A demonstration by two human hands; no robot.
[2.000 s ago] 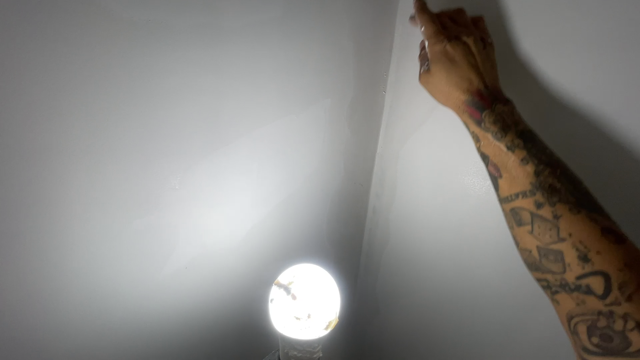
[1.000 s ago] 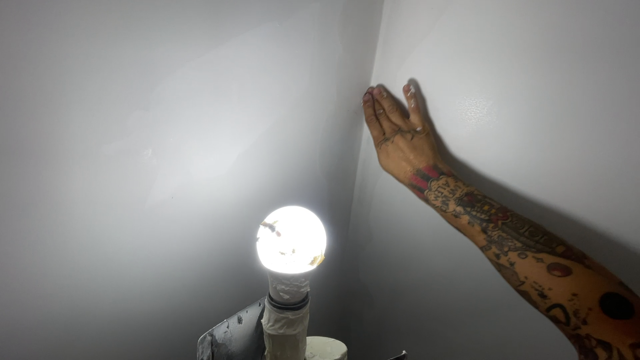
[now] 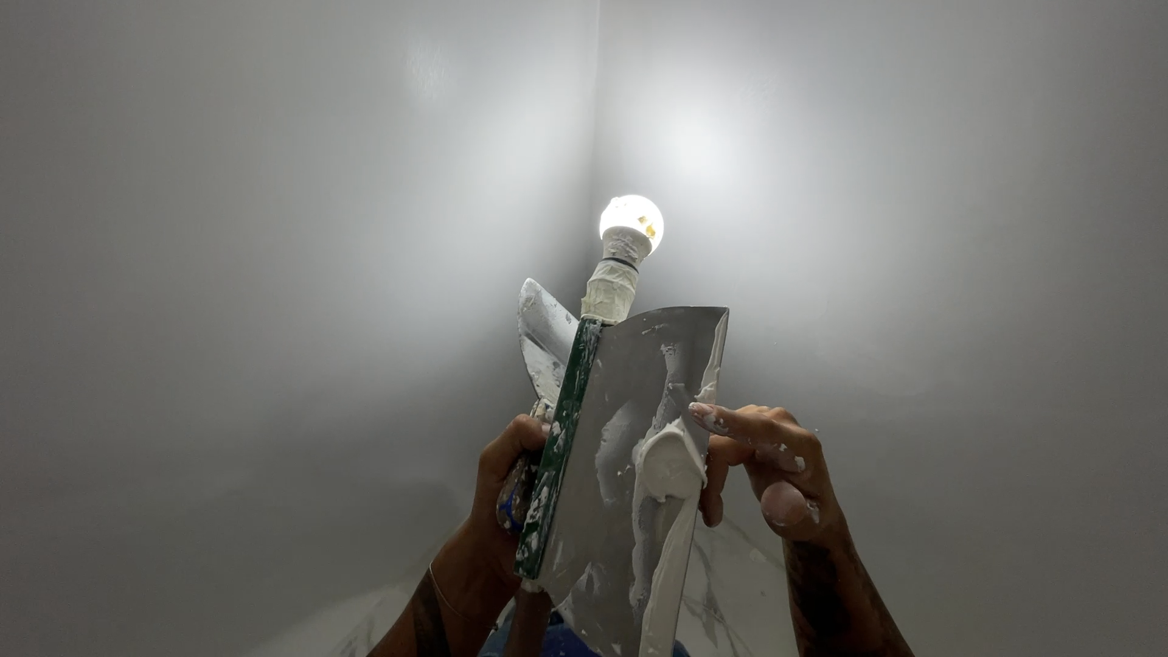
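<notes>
My left hand [image 3: 505, 474] grips a bundle of tools at the lower middle. It includes a putty knife [image 3: 545, 333] with a smeared metal blade and a wide taping blade [image 3: 611, 456] with a green back edge [image 3: 564, 438]. White joint compound [image 3: 671, 464] lies in a lump and streaks on the wide blade. A lit bulb [image 3: 631, 224] in a wrapped, compound-smeared socket [image 3: 609, 290] stands just above the blades; what holds it is hidden. My right hand [image 3: 776, 465] has compound on its fingers, and its index fingertip touches the wide blade's right edge. It grips nothing visible.
Two smooth, pale walls meet at an inside corner [image 3: 596, 119] behind the bulb. A marble-patterned surface [image 3: 721, 584] shows low down behind my hands. Some blue material [image 3: 561, 639] is at the bottom edge.
My right hand has left the wall near the corner and come down to the wide blade. My left hand and the wide blade are now in view. The view has shifted strongly.
</notes>
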